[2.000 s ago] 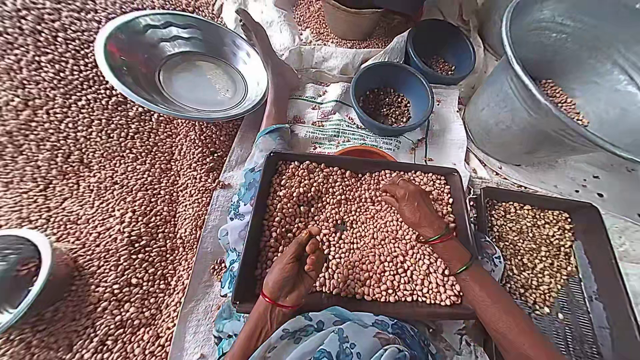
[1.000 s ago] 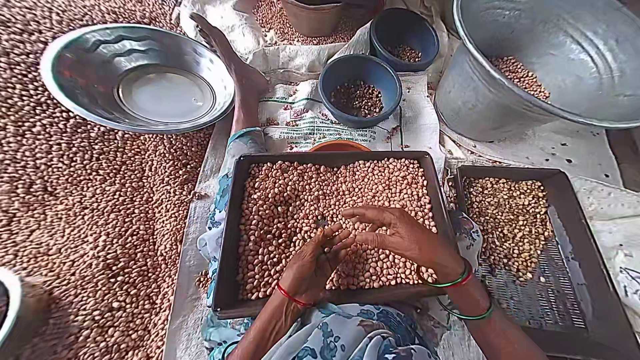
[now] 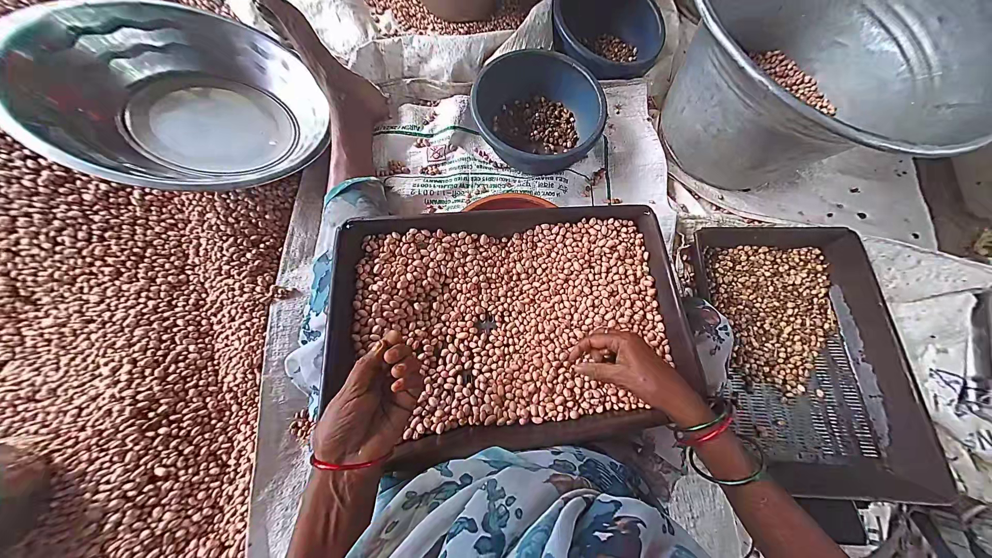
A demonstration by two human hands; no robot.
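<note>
A dark plastic tray (image 3: pixel 678 310) lies across my lap, with a layer of pinkish-brown nuts or seeds (image 3: pixel 542 287) spread over its slotted bottom. My left hand (image 3: pixel 372 395) is palm up over the tray's near left corner, its fingers curled; a small piece may be between thumb and fingertips, too small to tell. At the right, my right hand (image 3: pixel 632 368) hovers low over the nuts, thumb and fingers slightly apart, with nothing clearly seen in it. Both wrists wear bangles.
A wide steel basin (image 3: pixel 209 174) rests on a large heap of nuts (image 3: pixel 132 333). Blue bowls (image 3: pixel 496 139) stand beyond the tray. A big metal tub (image 3: pixel 697 116) is back right. Another dark tray (image 3: pixel 891 387) at right holds yellowish pieces (image 3: pixel 767 310). A bare foot (image 3: pixel 349 93) extends ahead.
My hands were close together over the tray's near middle one second ago. They are now apart, the left hand at the left side and the right hand at the right.
</note>
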